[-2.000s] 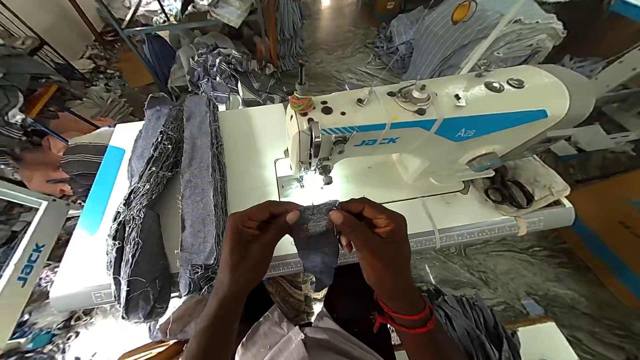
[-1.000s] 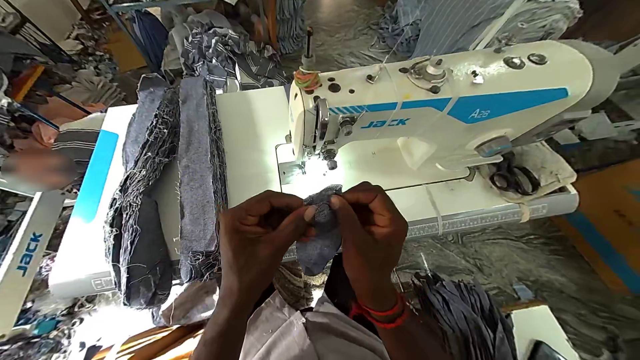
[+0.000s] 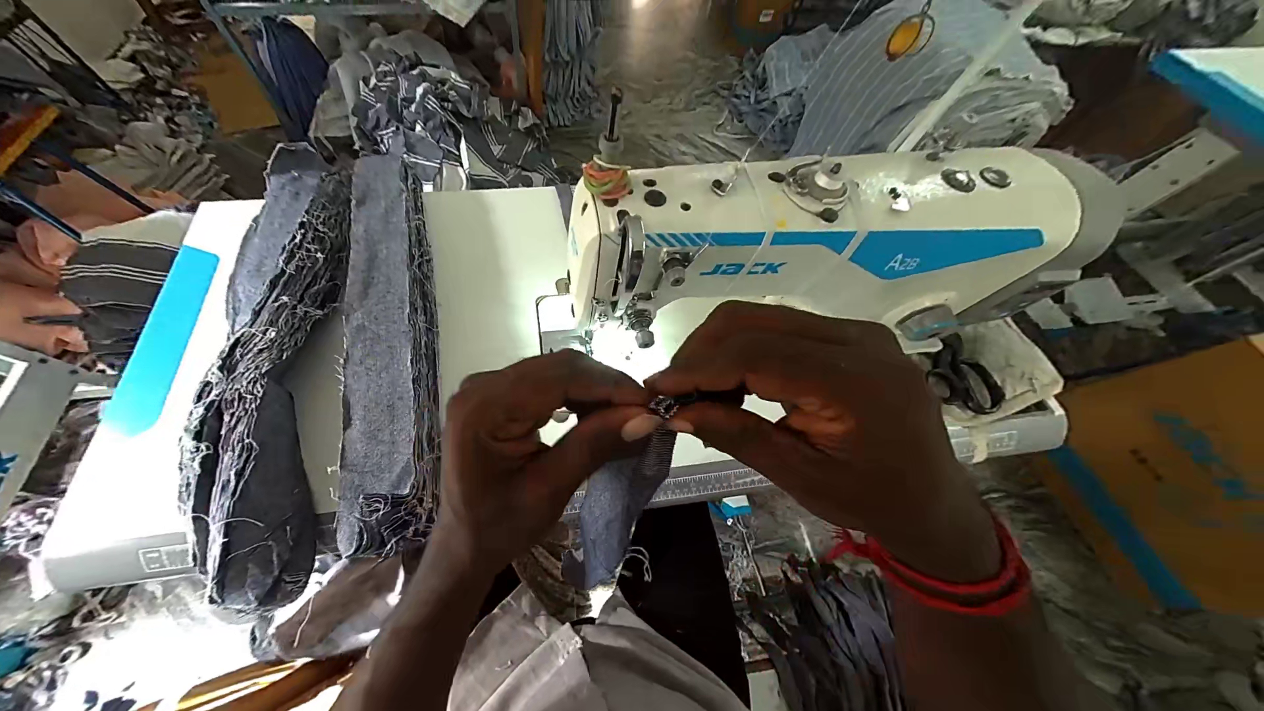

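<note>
Between both hands hangs a small dark blue-grey fabric piece (image 3: 617, 504), its upper edge pinched in front of the sewing machine. My left hand (image 3: 543, 444) grips that edge between thumb and forefinger. On the other side, my right hand (image 3: 810, 415), with a red thread band at the wrist, pinches the same edge, the fingertips of both hands nearly touching. The white and blue Jack sewing machine (image 3: 820, 247) stands behind them, its lamp lighting the needle area. My fingers hide part of the fabric's top.
Two stacks of frayed grey fabric strips, one curved (image 3: 262, 395) and one straight (image 3: 380, 346), lie on the left of the white machine table (image 3: 494, 247). Black-handled scissors (image 3: 963, 380) rest at its right end. A cardboard box (image 3: 1175, 474) stands at the right, and dark fabric strips (image 3: 829, 632) hang below.
The fabric piece was spread flat between my hands two seconds ago; now its top edge is bunched or folded at my fingertips. Both hands have come closer together.
</note>
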